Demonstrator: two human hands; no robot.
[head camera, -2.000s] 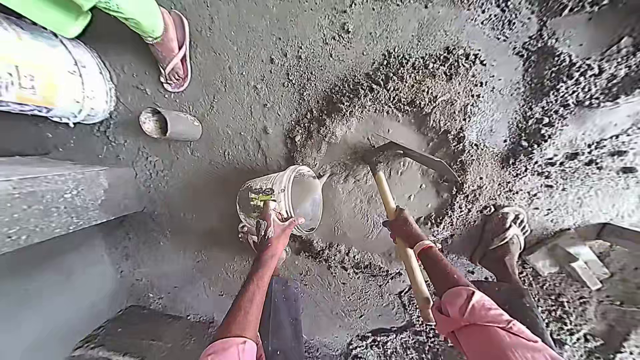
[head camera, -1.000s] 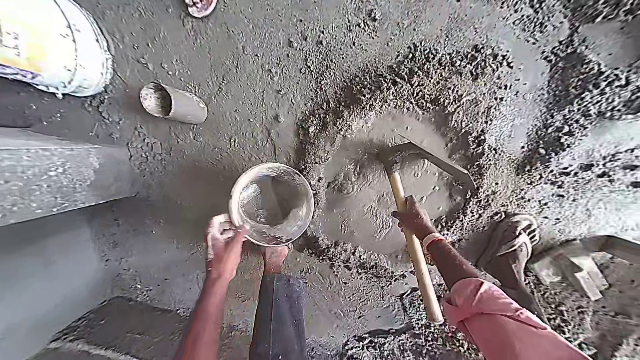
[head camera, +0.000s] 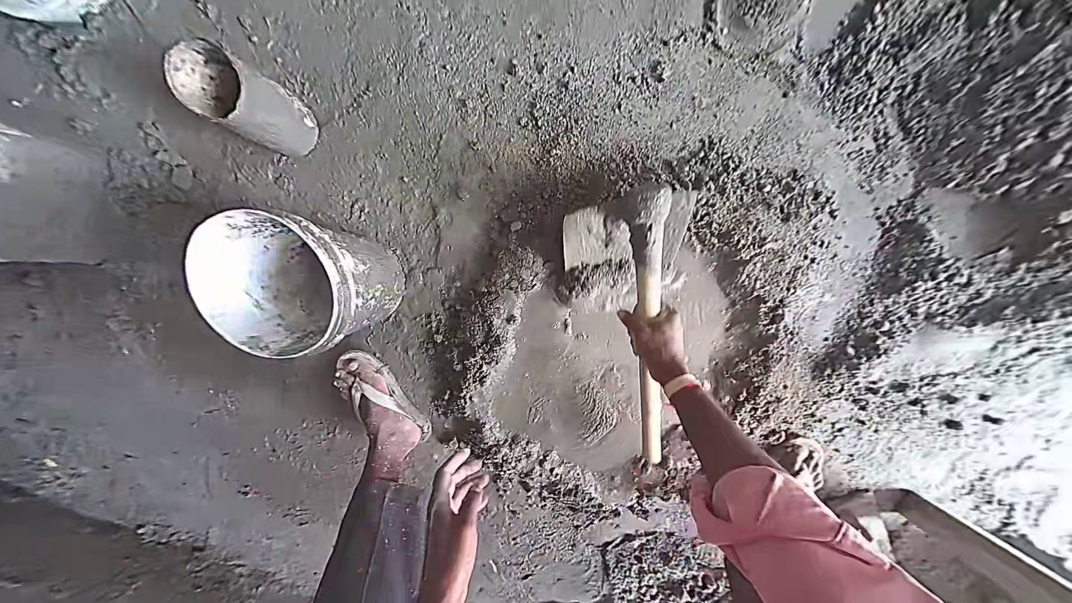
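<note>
My right hand (head camera: 657, 342) grips the wooden handle of a hoe (head camera: 650, 402), partway along its length. The hoe's broad metal blade (head camera: 596, 243) bears wet mortar and is over the far part of a ring of grey mix with a watery pool (head camera: 553, 377) inside. My left hand (head camera: 459, 486) holds nothing, fingers apart and slightly curled, beside my trouser leg near the ring's near edge. A pale plastic bucket (head camera: 368, 276) stands on the ground left of the ring, its inside smeared with grey.
A grey pipe-like cylinder (head camera: 276, 113) is at the upper left. My sandalled left foot (head camera: 381, 402) is just below the bucket, and my other foot (head camera: 796, 456) is right of the handle. A metal pan-like object (head camera: 963, 544) lies at the lower right. Loose mix (head camera: 988, 100) covers the upper right.
The bucket first poured into the pool; my left hand has since let go of it, and it stands on the ground. My right hand has lifted and turned the hoe blade. The view has shifted.
</note>
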